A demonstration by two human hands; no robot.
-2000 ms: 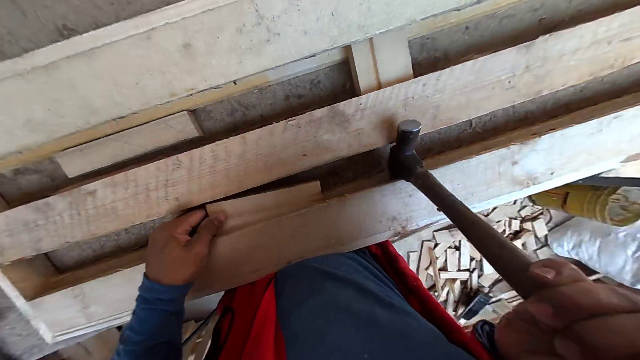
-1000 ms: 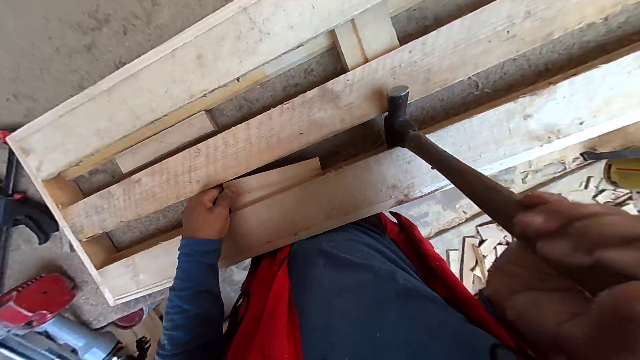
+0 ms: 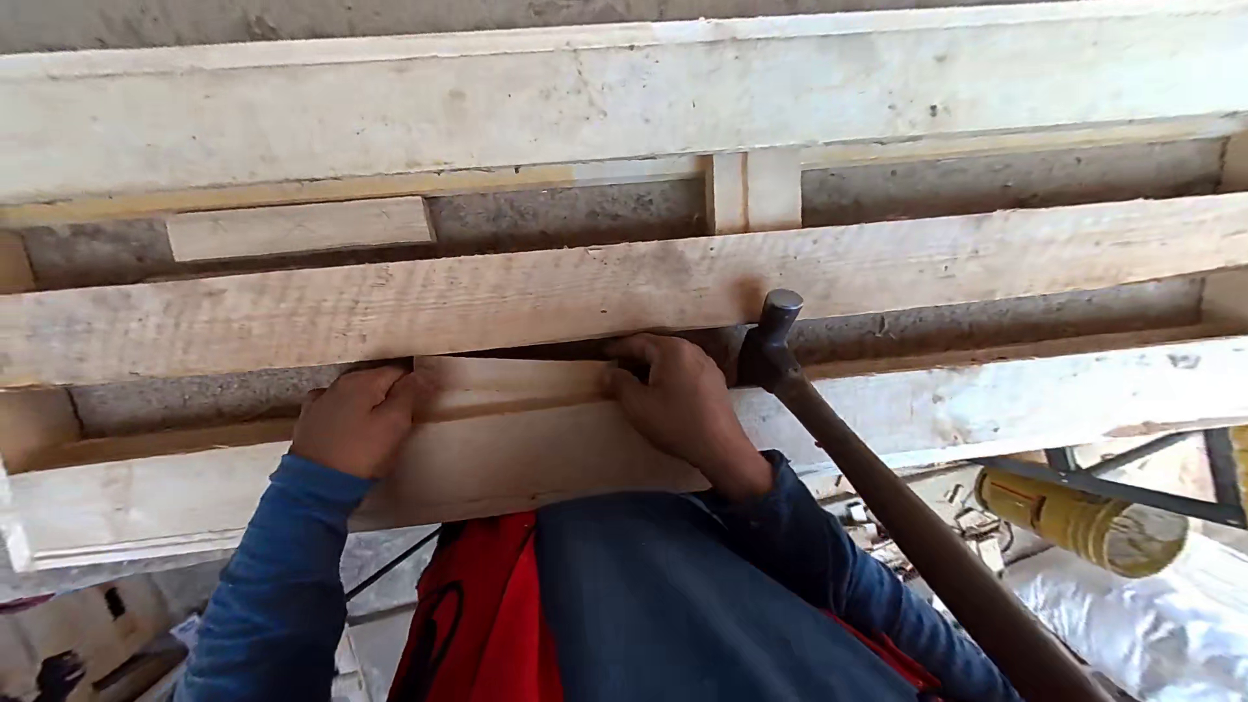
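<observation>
A short wooden board (image 3: pixel 517 382) lies along the inner edge of the near plank (image 3: pixel 526 468) of a long wooden frame. My left hand (image 3: pixel 359 417) grips its left end, and my right hand (image 3: pixel 678 395) grips its right end, fingertips down in the gap. Just right of my right hand, a hammer (image 3: pixel 882 487) rests with its head at the gap between the middle plank (image 3: pixel 585 292) and the near plank; its wooden handle slants down to the lower right, over my right sleeve.
A loose wood strip (image 3: pixel 302 229) lies in the far gap, left of a short cross block (image 3: pixel 756 190). The far plank (image 3: pixel 487 107) runs across the top. Below right are a yellow bucket (image 3: pixel 1072 517), white plastic sheeting (image 3: pixel 1160 604) and wood scraps.
My right hand has let go of the hammer's handle and taken hold of the short board's right end. My left hand stays at the left end. The view has turned.
</observation>
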